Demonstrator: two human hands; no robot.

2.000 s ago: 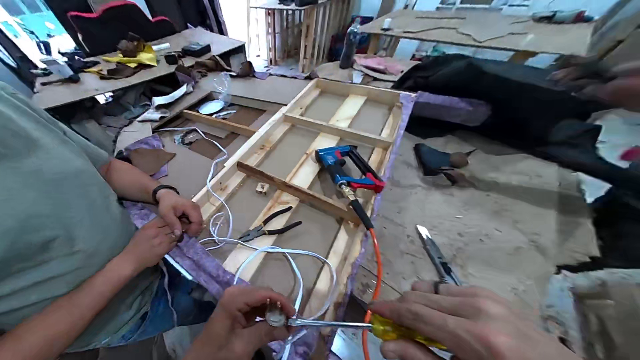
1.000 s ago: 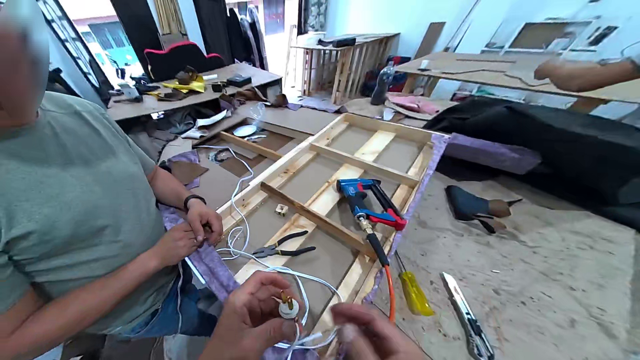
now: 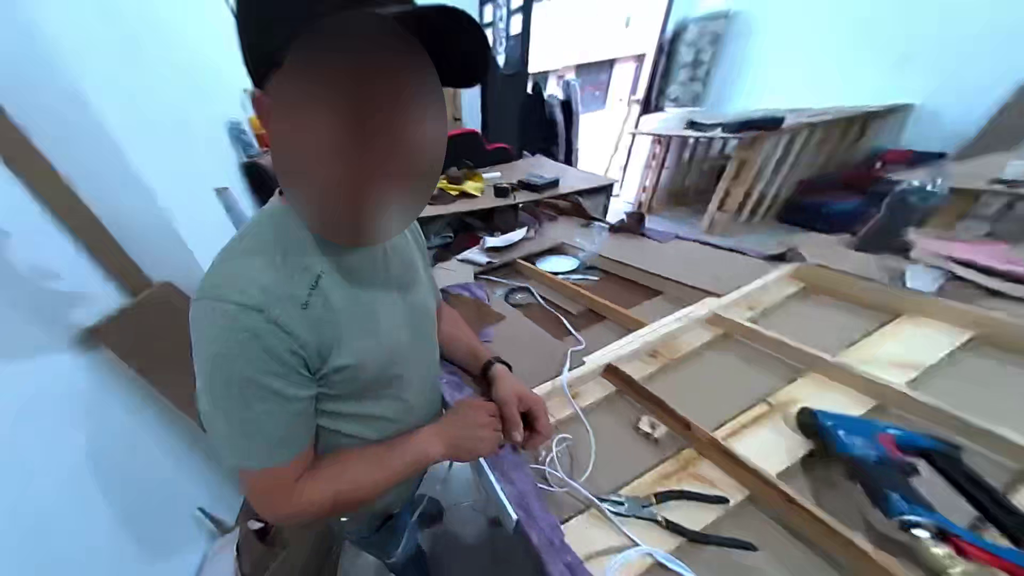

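Neither my left hand nor my right hand shows in the head view now. White cable (image 3: 573,352) runs along the wooden frame (image 3: 680,320) and forms loops near its edge. Pliers with black handles (image 3: 656,512) lie with their jaws apart on the frame's lower left part, beside the cable. At the lower right a blue and black air stapler (image 3: 880,464) rests across the frame. A small wooden block (image 3: 651,428) sits near a brown crosspiece (image 3: 744,472). A co-worker's hands (image 3: 496,420) are together at the purple fabric edge (image 3: 528,500); what they hold is too small to tell.
The co-worker (image 3: 352,344) stands close at the left of the frame. Behind are a cluttered table (image 3: 560,172) and a slatted wooden bench (image 3: 776,160). A white plate (image 3: 557,263) lies beyond the frame. A brown board (image 3: 148,344) leans by the wall.
The view has swung far to the left. My hands, which held a small round part a second ago, have left the view. The screwdriver was set down between the two earlier frames.
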